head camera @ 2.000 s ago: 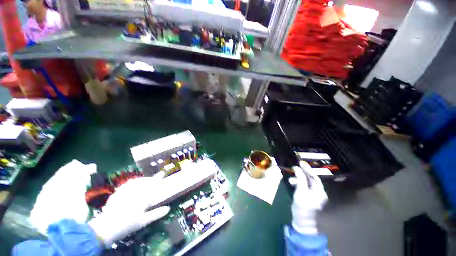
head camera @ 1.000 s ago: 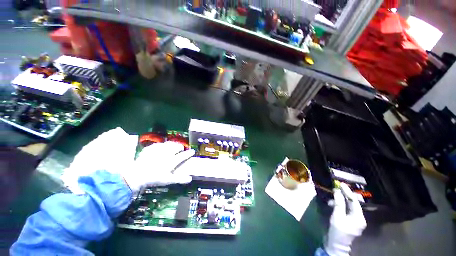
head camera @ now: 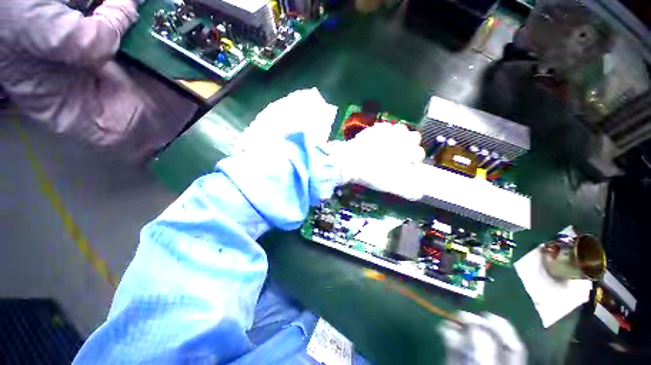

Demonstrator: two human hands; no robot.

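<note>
The green power board (head camera: 357, 221) lies on the green mat. My left hand (head camera: 382, 160), in a white glove, lies on the board between the red-orange coils (head camera: 359, 124) and the flat heatsink (head camera: 475, 197); its fingers look spread and I see nothing in it. My right hand (head camera: 485, 341), gloved and blurred, is at the bottom edge, below the board, with the thin brown brush (head camera: 421, 301) in it, its tip pointing left. The finned heatsink (head camera: 477, 128) is at the board's back. The brass cup (head camera: 577, 256) stands on a white paper (head camera: 542, 285) right of the board.
White cloth (head camera: 289, 114) lies behind my left forearm. Another board (head camera: 214, 46) is at the upper left, beside a person's pink sleeve (head camera: 53, 43). A black tote (head camera: 632, 214) is at the right edge. A dark tote (head camera: 39, 331) is on the floor at lower left.
The view has swung left, bringing a person and the floor into sight. My right hand has moved from beside the cup, over the tote, to below the board. My left hand stays on the board.
</note>
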